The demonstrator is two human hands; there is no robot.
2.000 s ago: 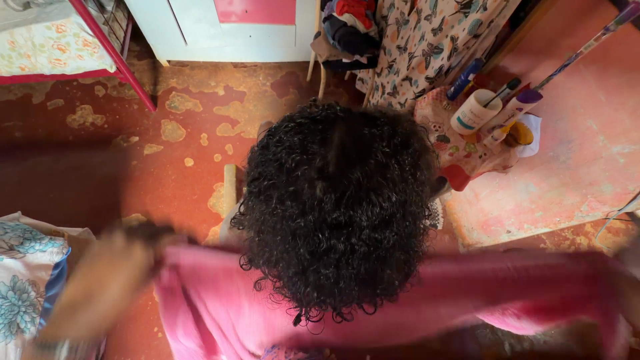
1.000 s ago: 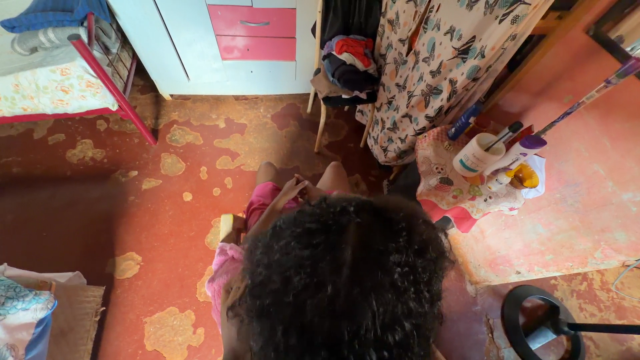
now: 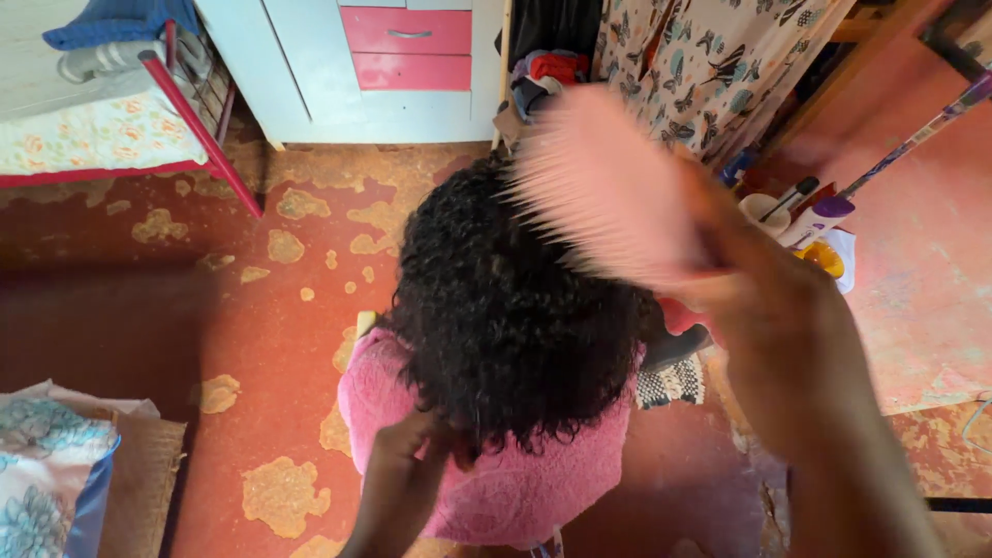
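A seated person, seen from above, has dark curly hair (image 3: 504, 310) and a pink towel (image 3: 535, 496) around the shoulders. My right hand (image 3: 721, 232) grips a pink hairbrush (image 3: 604, 186), blurred, over the upper right of the head with its bristles toward the hair. At the nape, my left hand (image 3: 426, 449) has its fingers bent at the lower ends of the curls; whether strands are pinched between them cannot be told.
Bottles and a white tub (image 3: 763, 213) stand to the right by the wall. A patterned curtain (image 3: 705, 62) hangs behind them. A white and pink cabinet (image 3: 411, 116) and a bed with a red metal frame (image 3: 201, 136) are ahead. A cardboard box (image 3: 147, 473) lies lower left.
The towel was stretched out behind the head two seconds ago and now lies on the shoulders. Both my hands have come to the head, the right with a hairbrush not seen in it before.
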